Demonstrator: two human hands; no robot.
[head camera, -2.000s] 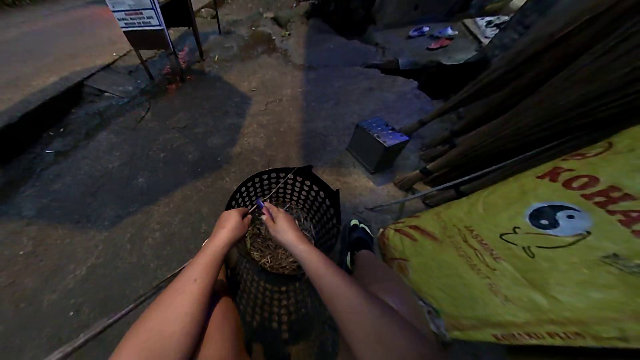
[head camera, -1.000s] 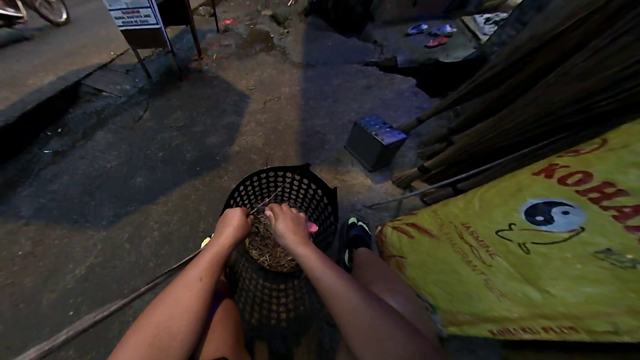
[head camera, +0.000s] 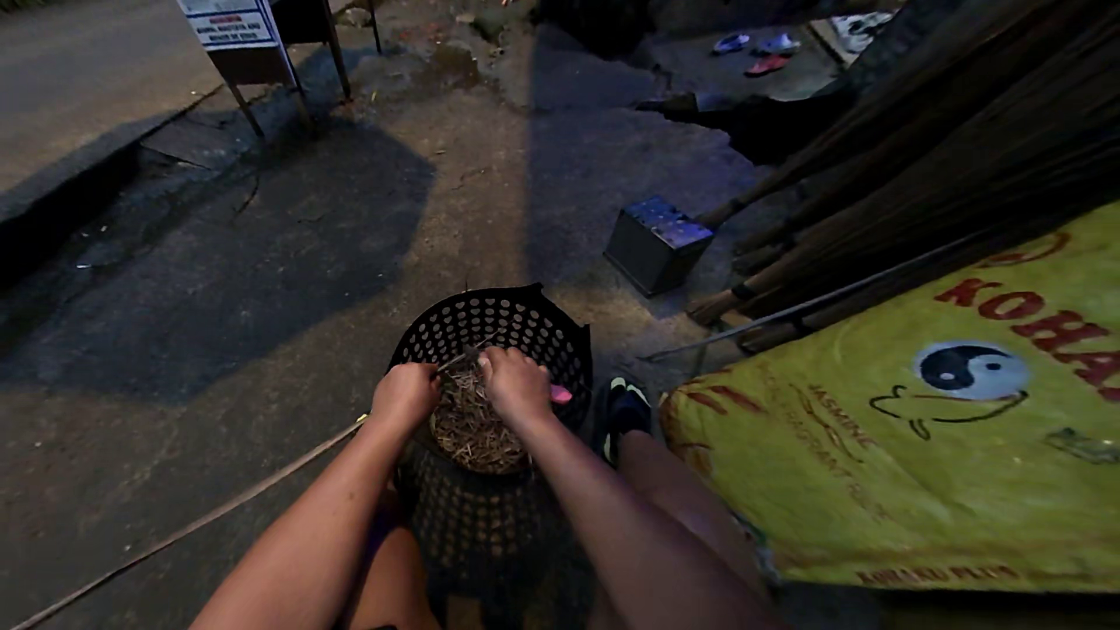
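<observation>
A black perforated plastic basket (head camera: 560, 328) stands between my legs, with a heap of short dry stalk pieces (head camera: 477, 429) inside. Over its left side, my left hand (head camera: 405, 398) is closed on a thin brown stick (head camera: 452, 360), whose long part (head camera: 219, 510) appears to run out behind the hand to the lower left. My right hand (head camera: 516, 385) is at the stick's other end, fingers curled around something small and dark, perhaps a blade. A pink piece (head camera: 560, 395) sticks out beside the right hand; whether it is a handle I cannot tell.
A dark box-shaped battery (head camera: 661, 245) rests on the concrete ahead. Bundles of long brown sticks (head camera: 875, 175) lean at the right, above a yellow printed sack (head camera: 840, 472). Footwear (head camera: 767, 66) lies at the back. A signboard (head camera: 232, 35) stands at the upper left, beside the road.
The purple thing seen at my right hand two seconds ago is out of sight, and a pink piece shows beside that hand. A wheel at the upper left has gone from view.
</observation>
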